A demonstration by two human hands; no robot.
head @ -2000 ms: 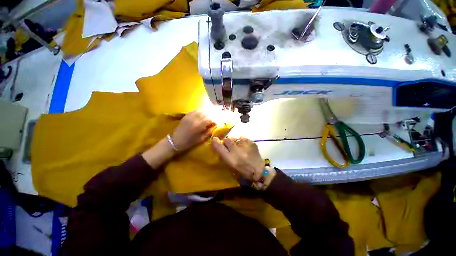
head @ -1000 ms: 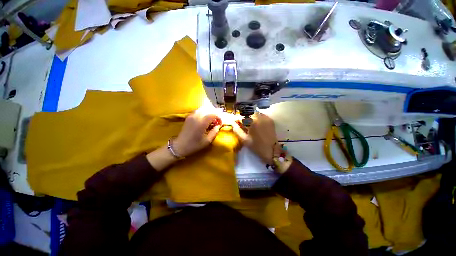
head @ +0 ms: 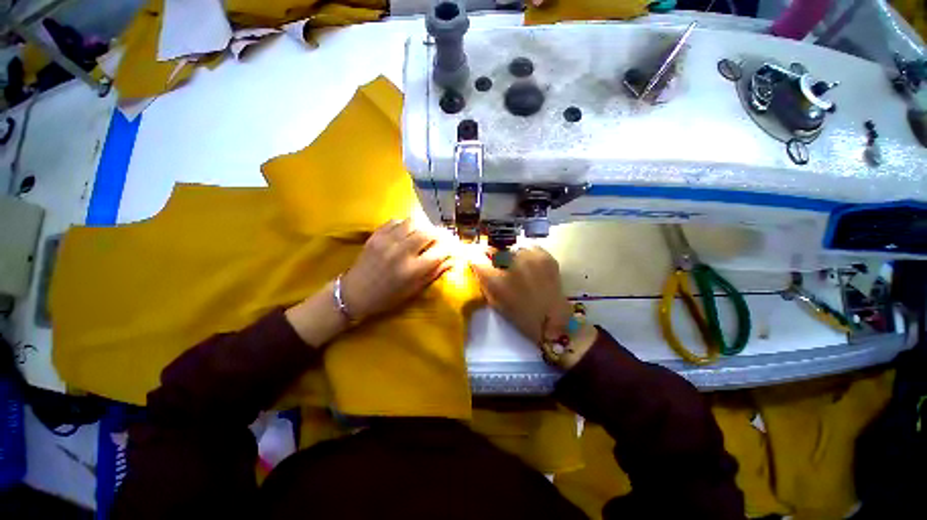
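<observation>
A large mustard-yellow garment panel [head: 193, 295] lies on the table left of the needle, its right part under my hands and hanging over the front edge. My left hand [head: 391, 266] lies on the panel just left of the needle area, fingers together. My right hand [head: 527, 289] is at the panel's right edge, fingertips close to the presser foot [head: 468, 236]. The bright lamp washes out the needle area, so the stitching point and the exact finger contact are hidden. The white sewing machine head [head: 610, 132] stands above the hands.
Shears with one yellow and one green handle [head: 705, 305] lie right of my right hand. Small thread snips [head: 821, 307] lie farther right. Yellow and white cut pieces [head: 193, 30] are piled behind the table. More yellow cloth [head: 813, 437] hangs below the front edge. Blue tape [head: 114, 168] is at left.
The hands first moved together at the needle. Since then my left hand has flattened onto the panel, and the small raised yellow fold between the hands no longer shows. The view has shifted slightly.
</observation>
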